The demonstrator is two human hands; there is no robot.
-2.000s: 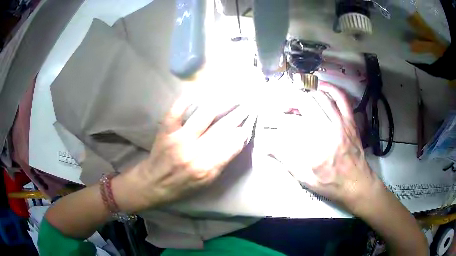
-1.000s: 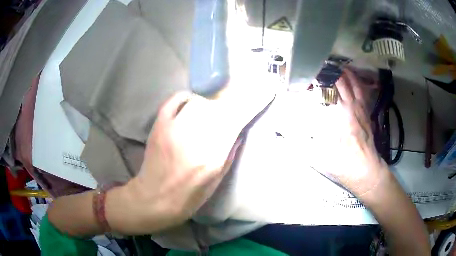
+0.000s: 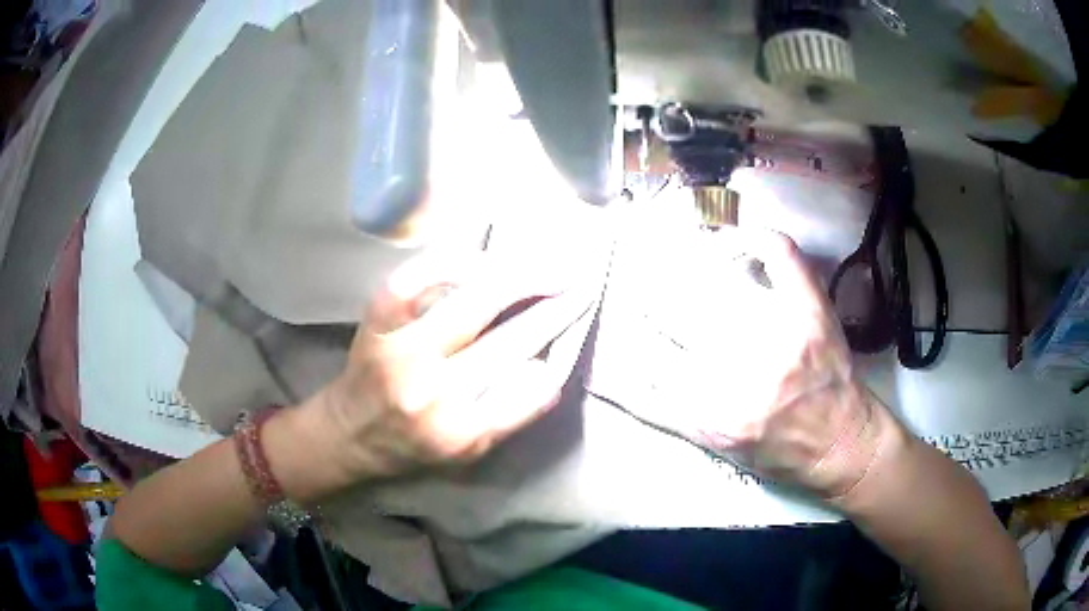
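Note:
A taupe-grey cloth panel (image 3: 275,203) lies left of the needle area and runs under my left hand, with bunched folds near the front edge. My left hand (image 3: 460,370) lies on the cloth, fingers bent and slightly apart, pointing to the needle area. My right hand (image 3: 776,358) lies right of it, its fingers washed out by glare; whether it grips anything cannot be told. A dark edge line runs between the hands. The sewing machine head (image 3: 555,96) stands above them. The presser foot is lost in the lamp glare.
The machine lamp (image 3: 397,119) hangs at the upper left. Black shears (image 3: 890,257) lie right of my right hand, with a thin dark stick (image 3: 1015,275) beyond. A ruler (image 3: 1003,448) is printed along the near edge. Grey and pink layers (image 3: 66,322) drape at far left.
Compared with a second ago, my right hand is lower and nearer my left, its fingers no longer reaching up beside the brass knob. My left hand's fingers are more spread. The camera view has shifted.

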